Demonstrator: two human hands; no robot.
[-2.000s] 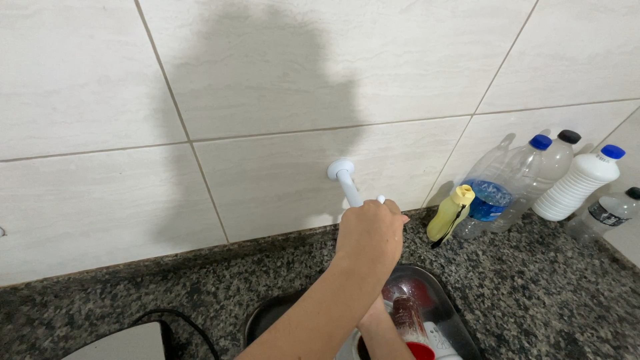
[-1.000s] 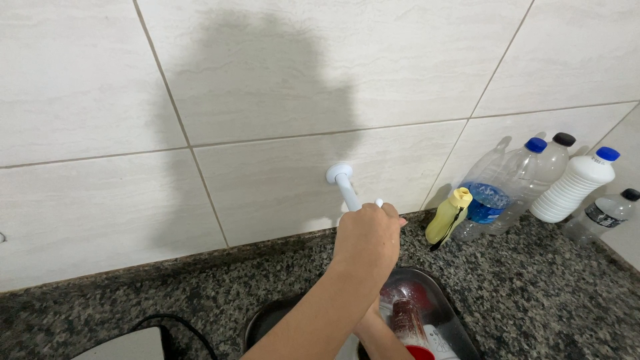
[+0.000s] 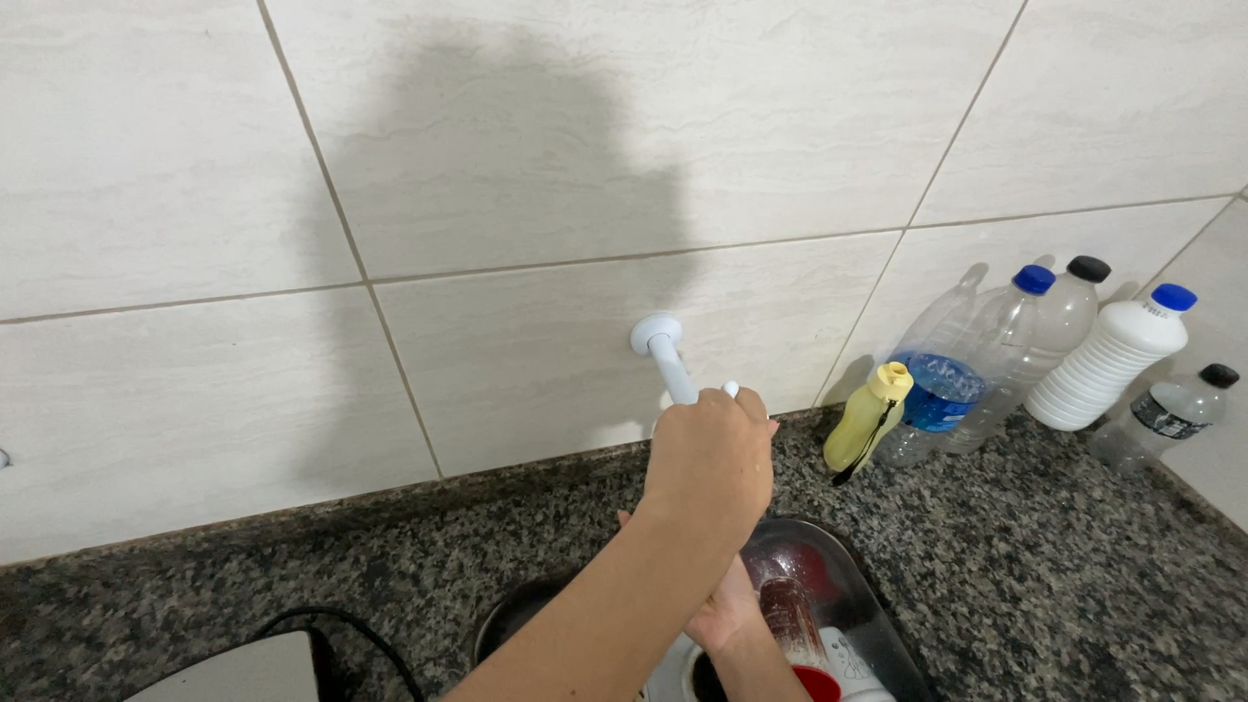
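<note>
My left hand (image 3: pixel 710 453) is closed around the outer end of a white wall faucet (image 3: pixel 671 369), whose small white knob shows just beyond the knuckles. Below it, partly behind my left forearm, is my right hand (image 3: pixel 726 606), over the metal sink (image 3: pixel 882 595). Its palm side shows, with a fingertip left of the forearm; most of its fingers are hidden. Beside the right wrist lie a dark red, streaked cup or container (image 3: pixel 788 616), a bright red round item (image 3: pixel 817 682) and white patterned dishware (image 3: pixel 850 663).
On the granite counter (image 3: pixel 1063 556), at the right against the tiled wall, stand a yellow bottle (image 3: pixel 863 429) with a black strap, several clear plastic bottles and a white ribbed bottle (image 3: pixel 1107 366). A pale appliance (image 3: pixel 239 673) with a black cable (image 3: pixel 375 634) sits lower left.
My right hand has shifted under the left forearm, so its palm side and a fingertip left of the forearm now show. My left hand has stayed on the faucet.
</note>
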